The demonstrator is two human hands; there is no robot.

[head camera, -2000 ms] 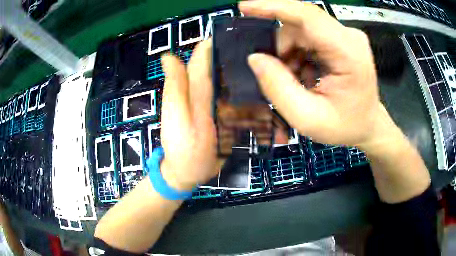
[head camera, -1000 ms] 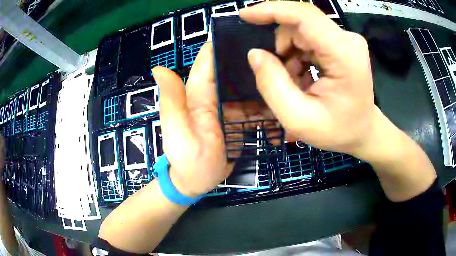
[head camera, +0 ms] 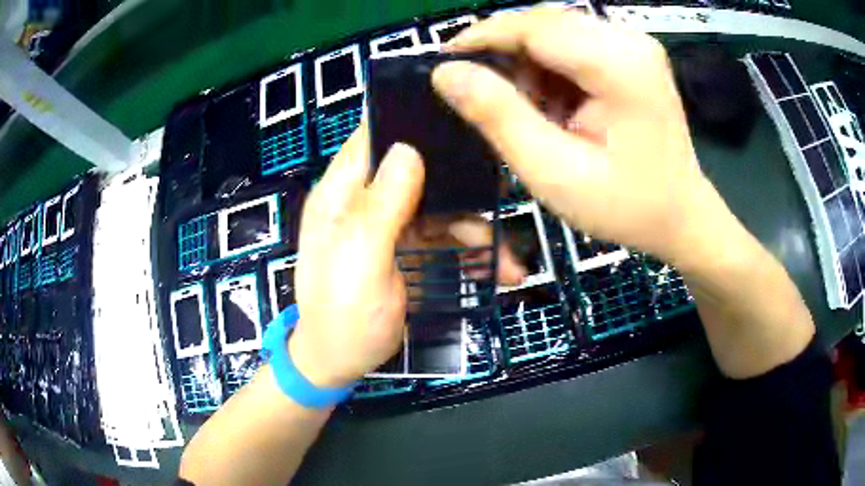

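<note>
A dark front housing (head camera: 446,271) is held upright in the middle, its keypad grid at the lower end. A matte black window piece (head camera: 441,142) covers its upper part. My left hand (head camera: 356,247), with a blue wristband (head camera: 292,365), holds the housing from the left side, thumb on its front and fingers behind. My right hand (head camera: 588,133) is at the top right of the housing, thumb and fingertips on its upper end. Whether the right fingers pinch anything else is hidden.
A black blister tray (head camera: 228,123) with white-bordered housings (head camera: 248,228) lies beneath my hands. A white pile of backing strips (head camera: 128,313) is on the left, with another tray beyond. Sticker sheets (head camera: 806,142) and a dark soft lump (head camera: 716,95) are on the right.
The housing and my left hand have shifted slightly left. My left thumb has moved from beside the housing onto its front. My right thumb has moved up towards the housing's top.
</note>
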